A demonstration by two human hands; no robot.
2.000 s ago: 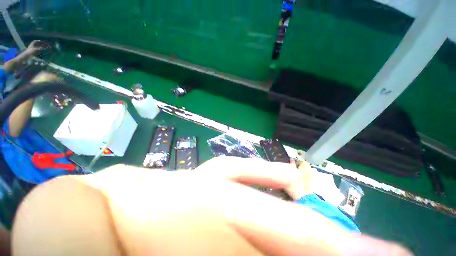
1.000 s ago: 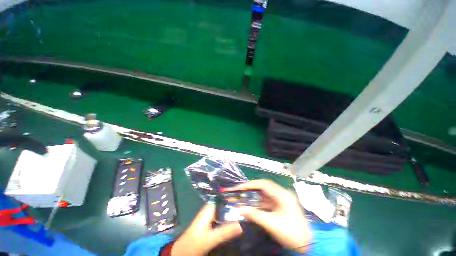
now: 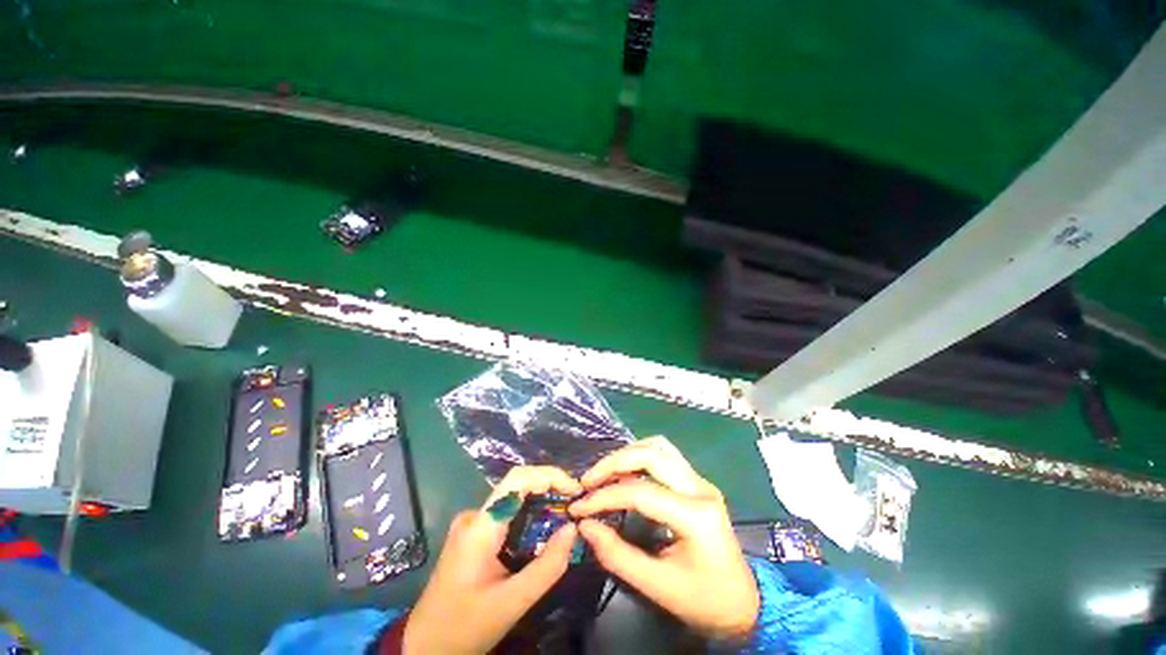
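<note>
My left hand [image 3: 486, 563] and my right hand [image 3: 678, 531] hold an open phone unit [image 3: 547, 527] between them at the bottom centre. Its shiny board end faces up, and its lower part is hidden by the hands. The right fingertips touch the board end; whether they pinch a small part cannot be told. Two open phone units lie side by side on the bench to the left, one [image 3: 265, 454] with its board end towards me, the other [image 3: 368, 486] with it away. A clear bag with dark contents [image 3: 531, 416] lies just beyond the hands.
A white bottle [image 3: 186, 305] and a white box [image 3: 96, 416] stand at left. Another phone unit [image 3: 786, 541] lies partly behind my right hand. White paper [image 3: 812, 486] and a small clear bag [image 3: 885, 505] lie at right. Behind the chipped rail [image 3: 448, 335] are the post [image 3: 946, 282] and black trays [image 3: 818, 314].
Two seconds ago an arm blocked the lower view; one second ago both hands were on the phone unit. Now the unit is tilted differently, the right fingers are at its board end, and the view has shifted.
</note>
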